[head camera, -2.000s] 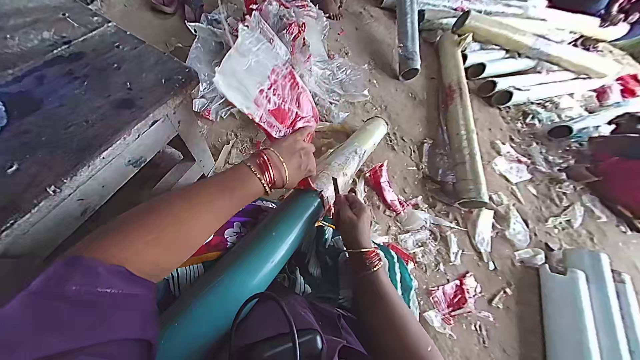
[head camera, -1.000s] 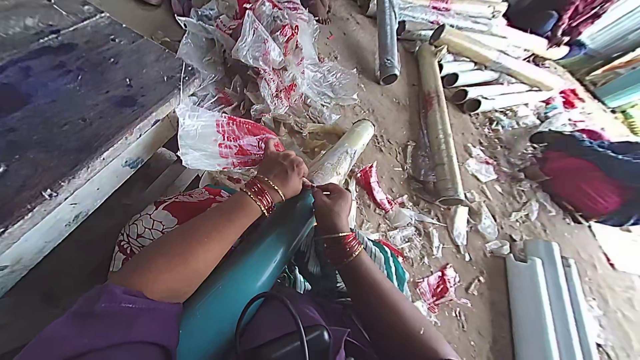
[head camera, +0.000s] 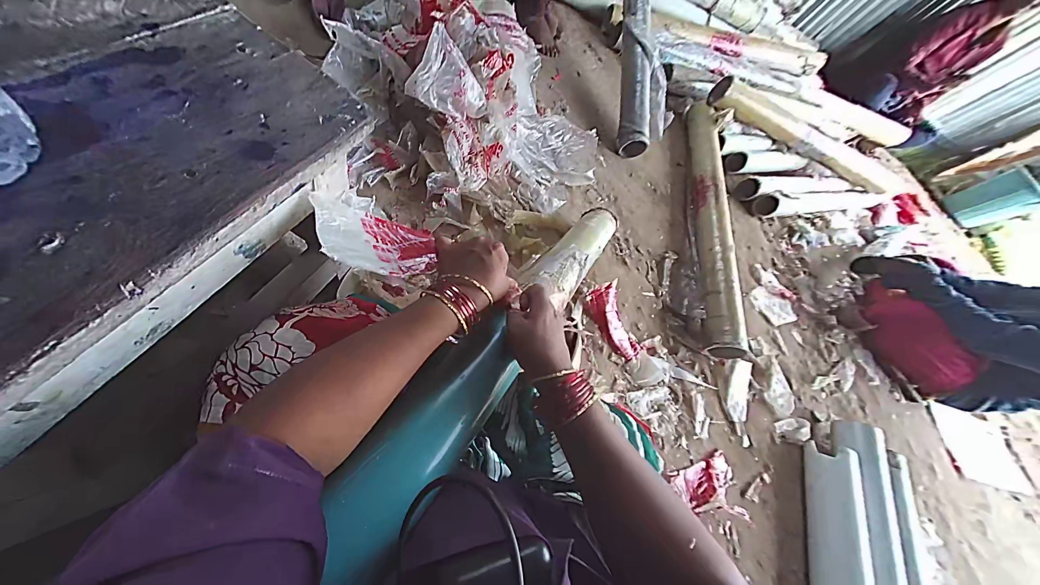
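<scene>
A teal roll or pipe (head camera: 431, 406) lies across my lap, and its far part is a pale tube wrapped in tape or film (head camera: 574, 252). My left hand (head camera: 475, 264) grips a clear plastic wrapper with red print (head camera: 370, 240), which hangs out to the left. My right hand (head camera: 538, 329) has its fingers closed at the border between the teal and the pale part, close beside my left fingers. What my right fingertips hold is hidden. Red and gold bangles circle both wrists.
To the left stands a stained wooden table (head camera: 187, 130). Crumpled plastic wrappers (head camera: 479, 106) are heaped ahead. Several tubes (head camera: 715, 236) lie on the sandy ground at the right. Grey curved panels (head camera: 861, 496) lie at lower right. A person in dark clothes (head camera: 967, 325) is at the right edge.
Two seconds ago a dark thin blade-like thing showed at my right fingers; it does not show now. The red-printed wrapper, raised before, now hangs lower on the left.
</scene>
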